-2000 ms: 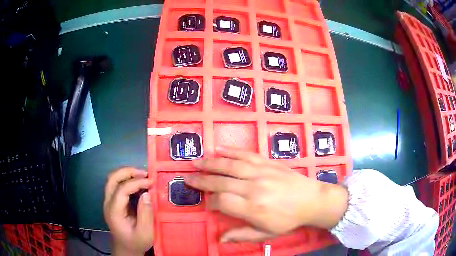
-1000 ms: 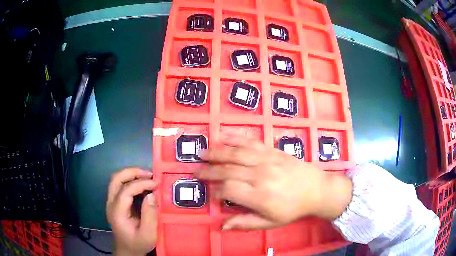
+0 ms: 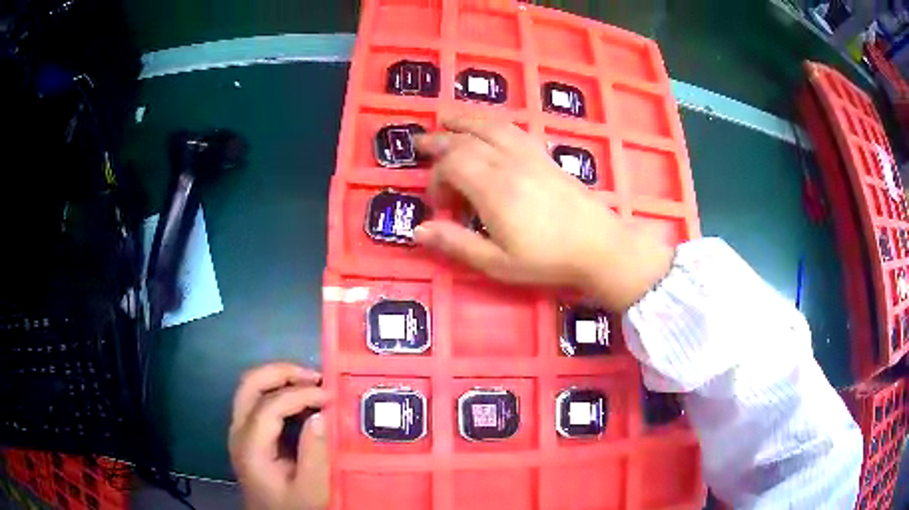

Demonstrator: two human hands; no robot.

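Observation:
The red-orange compartment tray (image 3: 488,488) lies in front of me with smartwatch units in several pockets. My left hand (image 3: 279,433) is curled against its lower left edge; the dark hollow between its fingers and thumb is unclear. My right hand (image 3: 528,214) reaches across from the right with fingers apart. Its index fingertip is at a smartwatch unit (image 3: 401,146) with a lit menu. Its thumb is beside another unit (image 3: 396,218) showing blue and white text. Lower units, such as one in the left column (image 3: 395,414), show white squares. The right hand and sleeve hide some pockets.
A black scanner (image 3: 177,224) lies left of the tray, partly over a pale paper slip (image 3: 202,274). A dark keyboard (image 3: 55,369) is at far left. Spare trays are at the right edge (image 3: 847,199) and lower left (image 3: 60,478). A thin blue stick (image 3: 800,281) lies at right.
My right hand has moved up the tray from the lower rows. The tray and my left hand have shifted right and down in view. The third-row left screen changed from menu to text.

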